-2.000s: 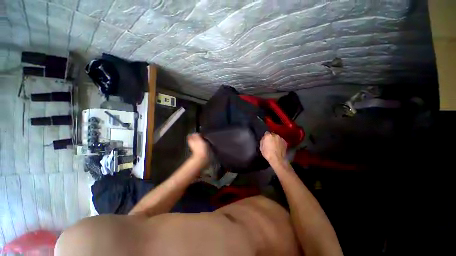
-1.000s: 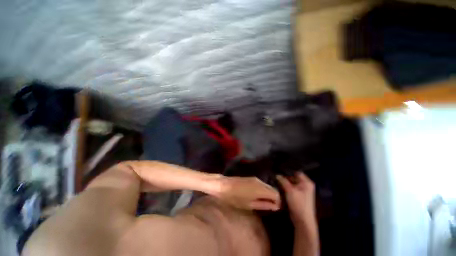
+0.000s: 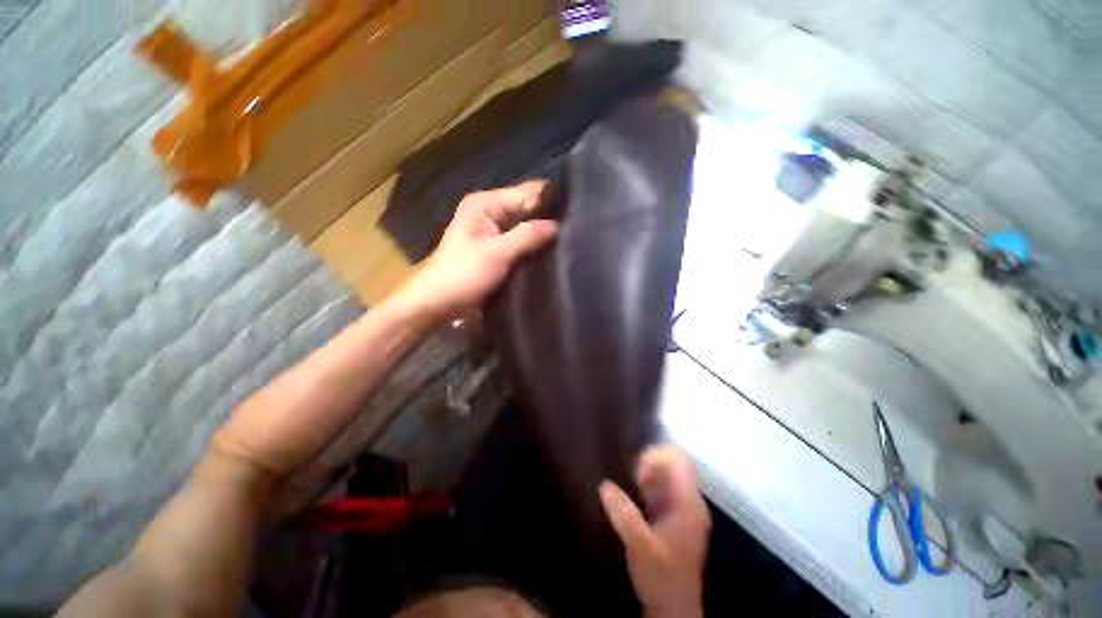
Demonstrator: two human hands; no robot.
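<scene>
A dark brown-black glossy faux-leather panel hangs from the cardboard and the white table's edge down towards my lap. My left hand pinches the panel's left edge near its upper part. My right hand is at the panel's lower right edge, blurred, with thumb and fingers apart; whether it touches the panel is unclear. Matte black cut strips lie on the cardboard behind the panel.
The cream-white sewing machine stands on the white table at the right. Blue-handled scissors and a thin bent dark wire lie there. Cardboard with orange-brown tape is at upper left, a lit phone at the top. A red stool part is below.
The view has swung from the stool and floor to the sewing table. The dark panel is now stretched between table and lap, with my left hand on it; my hands have moved apart.
</scene>
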